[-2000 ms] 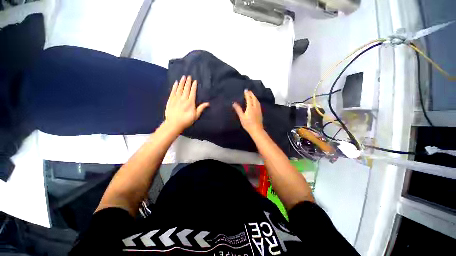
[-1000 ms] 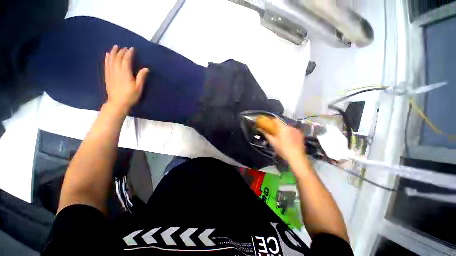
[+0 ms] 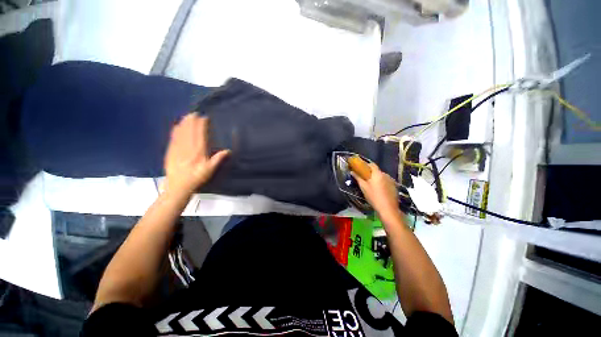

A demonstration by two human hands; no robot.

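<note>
A dark grey garment (image 3: 277, 141) lies over the right part of the navy ironing board (image 3: 112, 122). My right hand (image 3: 375, 187) is closed round the orange handle of the steam iron (image 3: 346, 178), which sits at the garment's right end, its rim facing left. My left hand (image 3: 191, 155) lies flat at the garment's left edge, where it meets the navy cover, fingers pointing away from me and thumb spread to the right. The garment's far right end is partly hidden by the iron.
Yellow and black lines (image 3: 455, 113) run from the iron up to the right. A white-covered table (image 3: 277, 52) lies beyond the board. A bright green box (image 3: 372, 257) and a red stool (image 3: 339, 238) stand below the near edge. Dark cloth (image 3: 29, 59) hangs at the far left.
My right hand has left the garment and taken hold of the iron, which has moved left from its resting place. My left hand went to the navy cover, then back to the garment's left edge.
</note>
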